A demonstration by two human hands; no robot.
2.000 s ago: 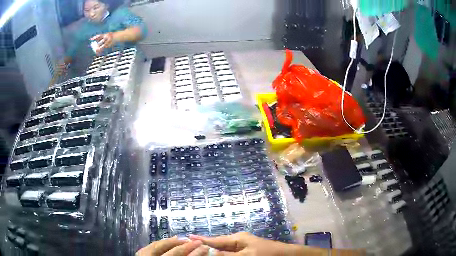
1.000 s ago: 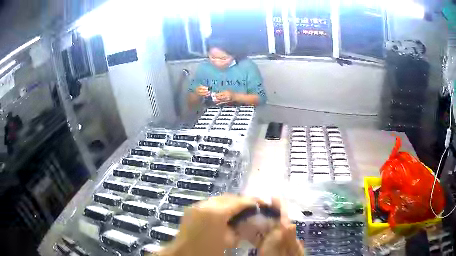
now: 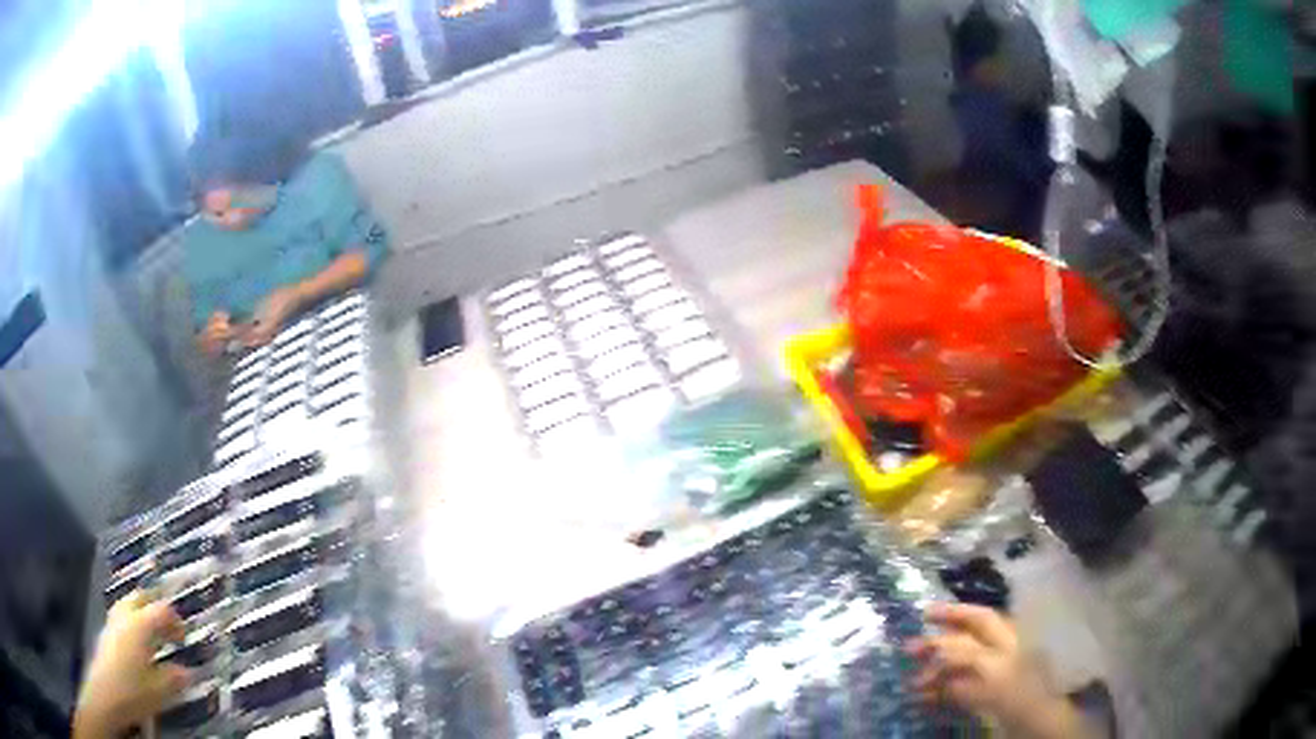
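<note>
My left hand (image 3: 127, 667) is at the lower left over the blister tray of black-and-white units (image 3: 274, 618). Its thumb and fingers are apart beside a unit; blur hides whether they grip it. My right hand (image 3: 989, 667) is at the lower right, beside the dark tray of small parts (image 3: 722, 614) and just below the loose black parts (image 3: 976, 580). Its fingers are apart and I see nothing in them. The small parts lie in close rows.
A yellow bin (image 3: 892, 479) holds a red plastic bag (image 3: 960, 339), with a black box (image 3: 1085, 491) to its right. Green-tinted film (image 3: 736, 451) lies behind the parts tray. Trays of white-faced units (image 3: 613, 339) and a dark phone (image 3: 442, 329) are farther back. A person (image 3: 282, 253) sits far left.
My hands were together in front of me on a black and white piece. They are now far apart, left over the units tray, right near the loose parts. The view has swung right and down.
</note>
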